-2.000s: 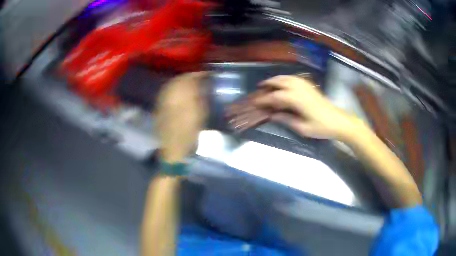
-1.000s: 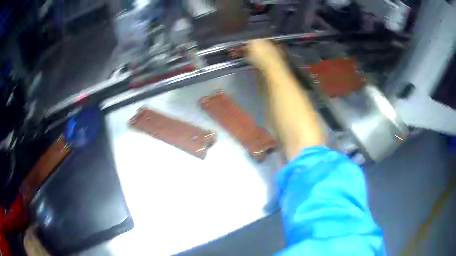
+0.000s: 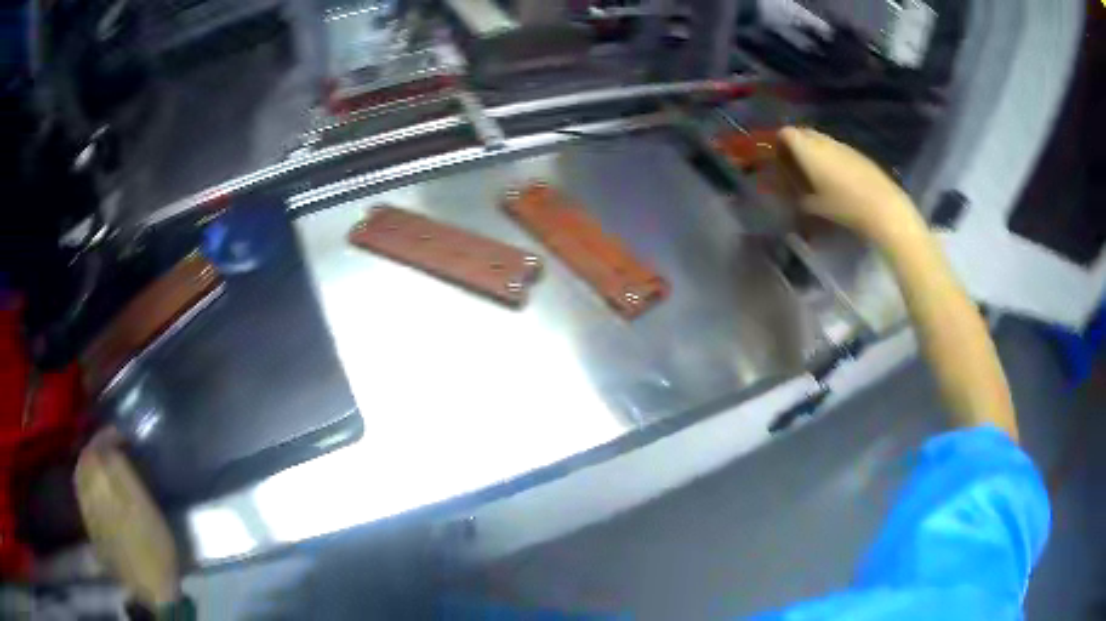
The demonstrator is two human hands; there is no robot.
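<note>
Two reddish-brown fixture bars (image 3: 446, 256) (image 3: 585, 249) lie apart on the shiny steel top. My right hand (image 3: 827, 172) is at the far right of the bench, over a reddish-brown piece (image 3: 750, 148) beside the rails; its fingers are hidden or blurred, so the grip cannot be told. My left hand (image 3: 121, 507) is at the lower left by the near corner of the black pad (image 3: 243, 376); it is blurred and its fingers are unclear.
Another reddish-brown bar (image 3: 155, 313) lies along the pad's far left edge. A dark-blue item (image 3: 249, 234) sits at the pad's far corner. Red bins (image 3: 36, 412) stand at the left edge. Silver machine rails (image 3: 400, 170) run behind the bench. A white machine frame (image 3: 988, 182) rises at right.
My right hand has moved right from the rail to the bench's right end. The reddish-brown pieces seen there are now mostly behind it. More of my left hand shows. The view has shifted.
</note>
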